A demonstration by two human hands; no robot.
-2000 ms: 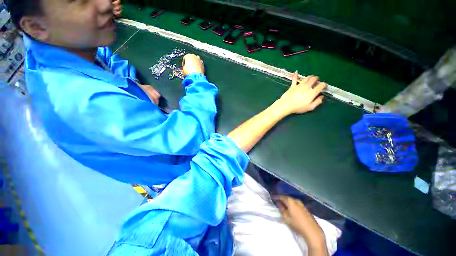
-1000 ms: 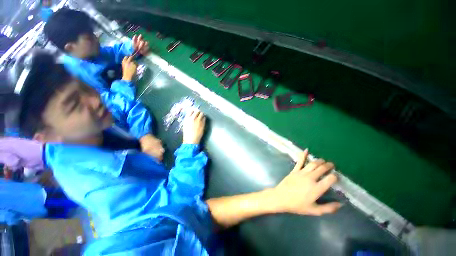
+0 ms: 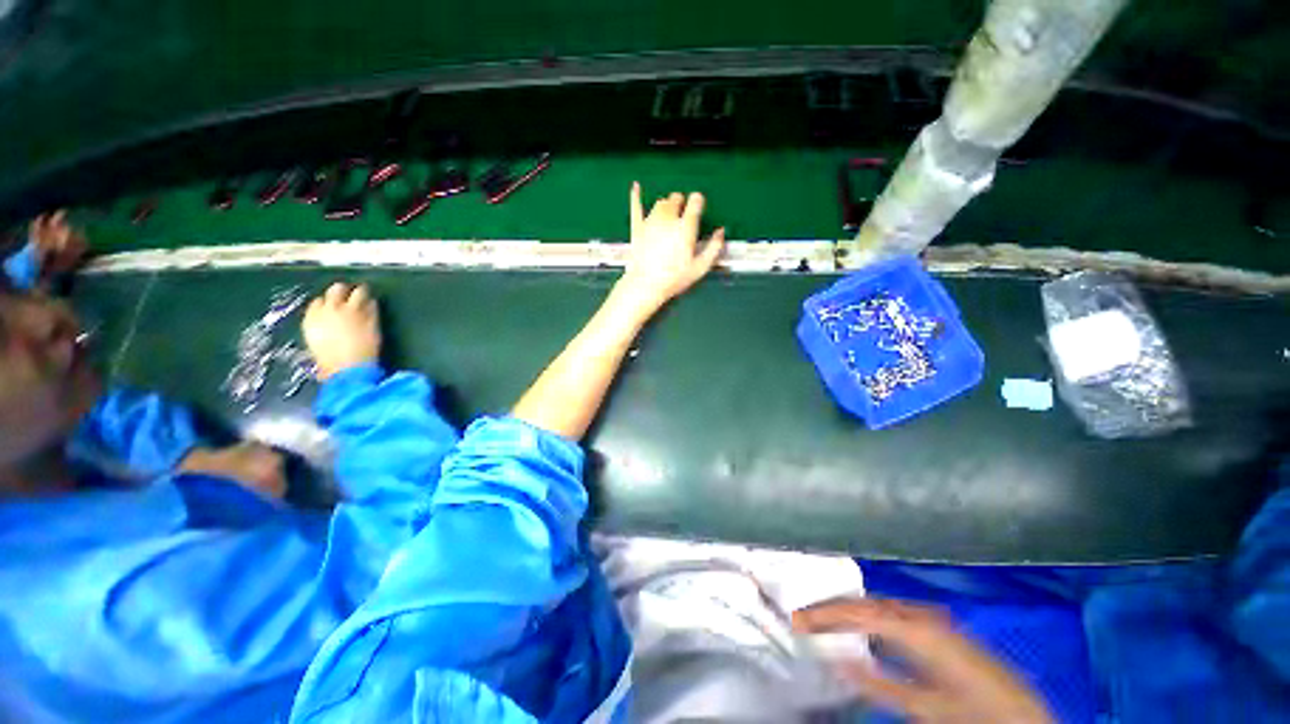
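Observation:
My left hand (image 3: pixel 671 252), bare below a blue sleeve, rests on the pale taped edge between bench and belt, fingers spread over it and nothing seen in it. My right hand (image 3: pixel 927 654) is low over my lap at the bottom, blurred, fingers apart, with no object visible in it. A blue parts tray (image 3: pixel 962 354) with silver metal bits stands on the bench right of my left hand. Dark red-edged phone housings (image 3: pixel 516 177) lie on the green belt (image 3: pixel 764 205) beyond the edge, touched by neither hand.
Left, a neighbouring worker's hand (image 3: pixel 343 328) is beside a loose pile of metal parts (image 3: pixel 269 347). A wrapped post (image 3: pixel 927 184) rises behind the tray. Right of the tray lie a pale blue slip (image 3: pixel 1027 393) and a clear bag (image 3: pixel 1125 371) with a white label. A blue sleeve shows at the right edge.
The view has swung right from the neighbouring workers, bringing tray, bag and post back into view. My left hand stays at the belt edge. My right hand, unseen one second ago, shows again.

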